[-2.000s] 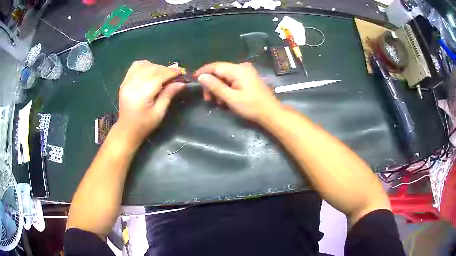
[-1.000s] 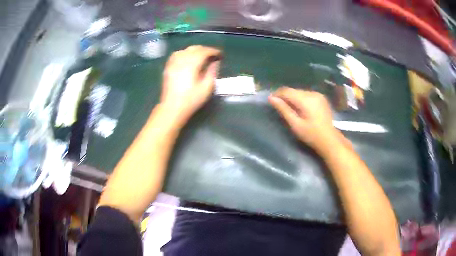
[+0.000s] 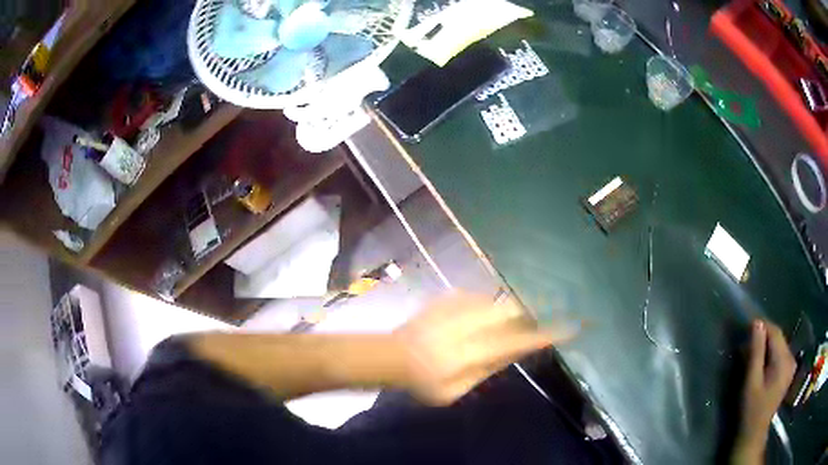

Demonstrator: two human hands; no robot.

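Observation:
My left hand (image 3: pixel 472 345) is blurred, over the bench's front edge. Its fingers point right and nothing shows in them. My right hand (image 3: pixel 770 372) is at the lower right on the dark green mat (image 3: pixel 545 200), its fingertips pinched at the end of a thin pale strip (image 3: pixel 743 300). The strip's far end lies by a white rectangular screen (image 3: pixel 728 252). Whether they are joined is unclear. A dark brown battery (image 3: pixel 611 203) lies left of the screen. A thin curved wire (image 3: pixel 647 281) lies between them.
A black smartphone (image 3: pixel 442 91), a clear sheet with white labels (image 3: pixel 504 120) and a blue-bladed fan (image 3: pixel 300 27) are at the upper left. Small clear cups (image 3: pixel 669 84), a green circuit board (image 3: pixel 731 100) and a red bin (image 3: pixel 772 54) are at the upper right. Shelves (image 3: pixel 172 173) stand left.
The view has swung left and rotated. My left hand has left the work area for the bench edge. The white screen, earlier between my hands, lies beyond my right fingertips.

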